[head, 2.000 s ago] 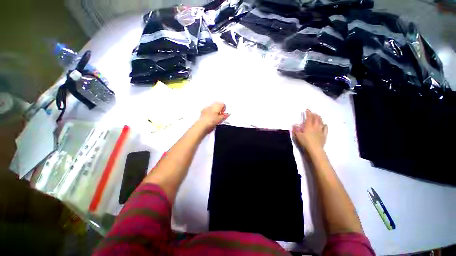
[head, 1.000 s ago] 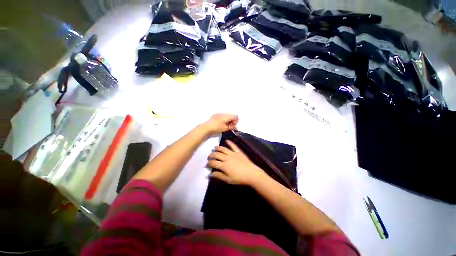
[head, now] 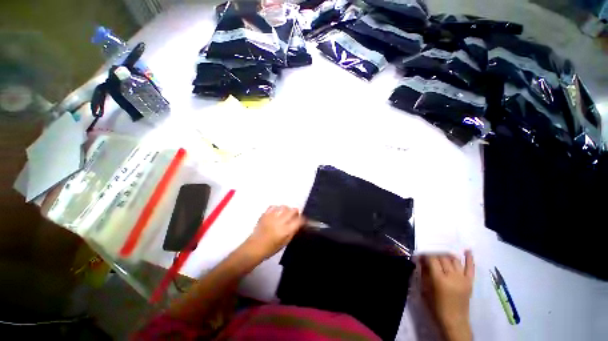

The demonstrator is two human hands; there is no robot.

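Note:
A black garment (head: 343,283) lies folded flat in front of me. Its far half is covered by a clear polybag (head: 363,203), with the bag's mouth running across the garment. My left hand (head: 277,230) is closed at the left end of the bag mouth, fingertips on its edge. My right hand (head: 448,286) is at the right edge, beside the bag corner and garment; it is slightly blurred, and whether it grips the bag cannot be told.
Empty polybags (head: 117,193) with red strips and a black phone (head: 187,216) lie left. Snips (head: 505,296) lie right, below unbagged black garments (head: 543,206). Bagged garments (head: 440,100) are piled at the back. Water bottles (head: 143,93) stand far left.
The bag now covers the garment's far half. My right hand has moved off the garment's top to its right side; my left hand has come nearer. A red strip now shows by the phone.

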